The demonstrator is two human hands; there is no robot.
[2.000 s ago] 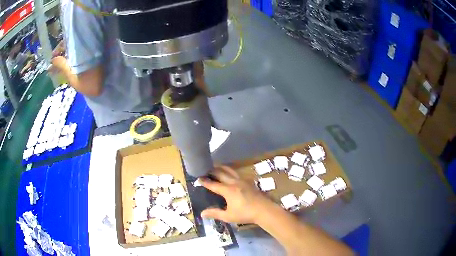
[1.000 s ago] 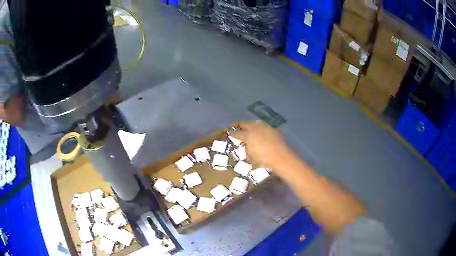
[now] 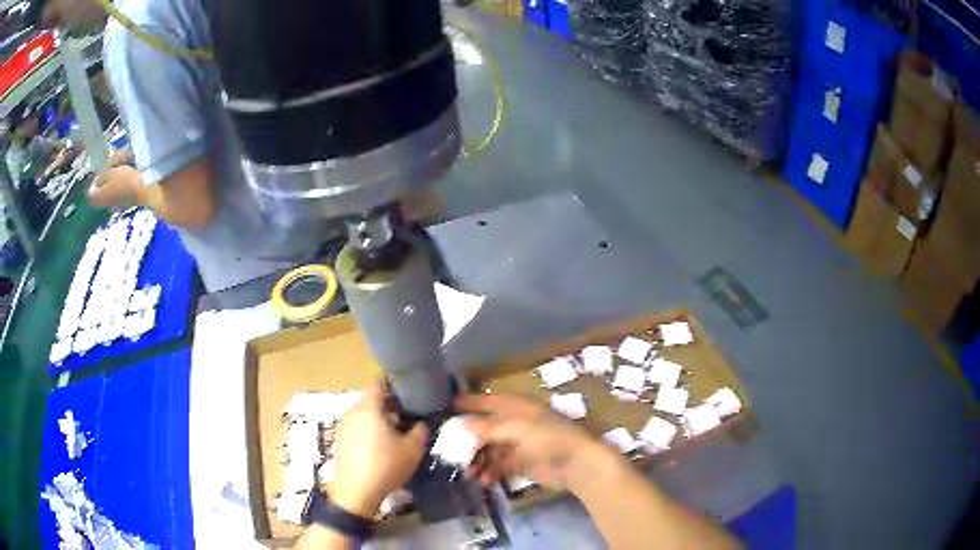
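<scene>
The grey welding horn [image 3: 395, 322] points down at the fixture, whose top is hidden by the hands. My left hand [image 3: 374, 449], with a dark wristband, is at the horn's tip on the left, fingers bent; whether it grips anything is hidden. My right hand [image 3: 529, 438] is just right of the horn, its fingers at a white plug-like part [image 3: 457, 443] in front of the horn tip. The left-hand tray [image 3: 256, 430] holds white parts, partly hidden by my left hand. The right-hand tray [image 3: 704, 349] holds several spread white parts.
The black machine head [image 3: 339, 97] hangs above the horn. A yellowish tape roll [image 3: 304, 293] and a white paper scrap [image 3: 460, 309] lie behind. Another person [image 3: 188, 140] stands at the back left beside blue surfaces with white parts. Blue bins [image 3: 833, 97] and cartons are at right.
My right hand has moved from the right-hand tray's far edge back to the horn. My left hand has come into view at the horn. The camera view has swung left.
</scene>
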